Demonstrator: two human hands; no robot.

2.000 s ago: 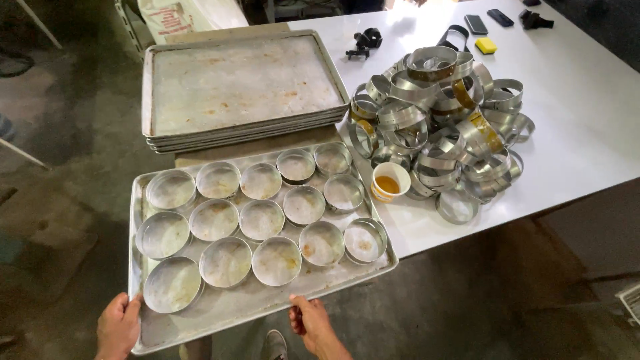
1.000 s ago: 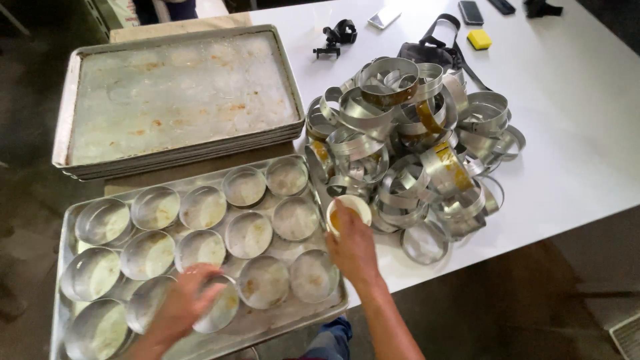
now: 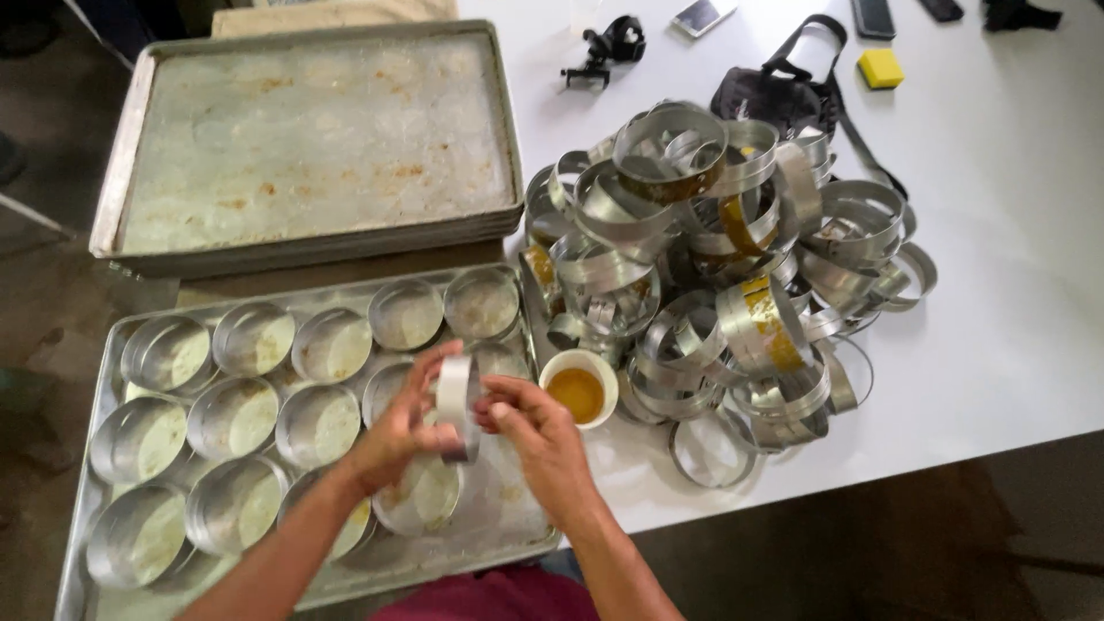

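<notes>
My left hand holds a metal ring on its side, raised over the lower tray. My right hand is at the ring's right side, fingers bent at its rim; whether it grips anything is hidden. Several metal rings, among them one at the left, stand in rows on the metal baking tray. A white cup with amber liquid stands right of the tray, just beyond my right hand. To its right is a large heap of metal rings, some with yellow-brown marks.
A stack of stained baking trays lies behind the lower tray. On the white table are a black bag with a strap, a yellow sponge, phones and a black mount. The table's front edge runs at the lower right.
Both hands were on the tray's near edge two seconds ago. One second ago my right hand was at the cup and my left over a ring; now a ring is lifted between them. The view has shifted.
</notes>
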